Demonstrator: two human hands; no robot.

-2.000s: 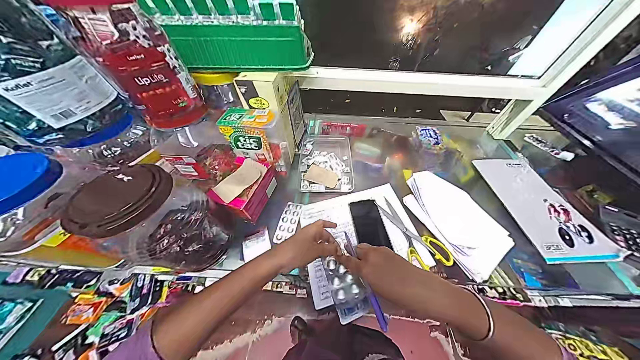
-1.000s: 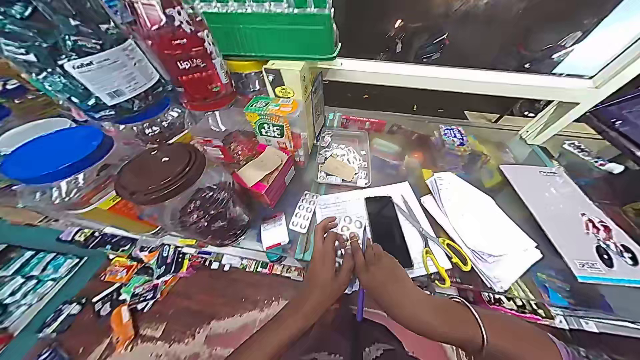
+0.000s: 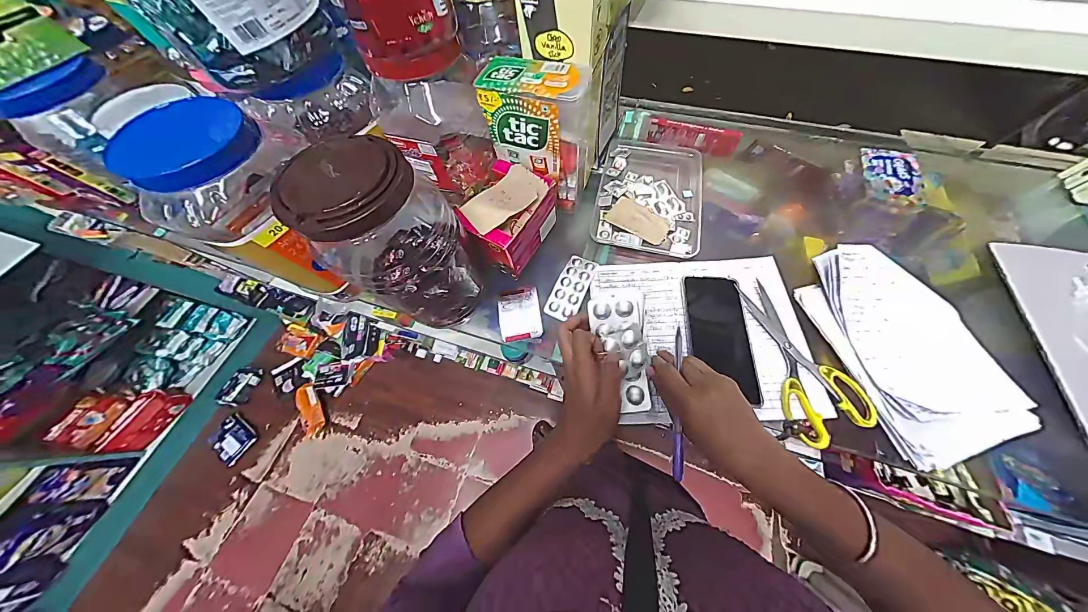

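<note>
My left hand (image 3: 591,378) rests its fingers on the left edge of a silver blister pack of tablets (image 3: 625,310), which lies over a written sheet of paper (image 3: 663,280). Just right of the pack, my right hand (image 3: 701,391) is curled around a purple pen (image 3: 677,442). A black smartphone (image 3: 721,336) lies beside it on the paper. Yellow-handled scissors (image 3: 799,357) lie partly open to the right of the phone. A second blister pack (image 3: 570,287) and a small white-and-red packet (image 3: 519,314) lie left of the sheet. Whether my left fingers grip the pack is unclear.
Lidded plastic jars, including a brown-lidded one (image 3: 344,191), stand at left by a pink box (image 3: 512,225) and a Tic Tac container (image 3: 535,119). A clear tray (image 3: 648,200) holds small packets. Loose papers (image 3: 922,357) lie at right on the glass counter (image 3: 748,238).
The silver blister pack was between both hands near the counter's front edge two seconds ago; it now lies on the written sheet. The view has shifted downward and left.
</note>
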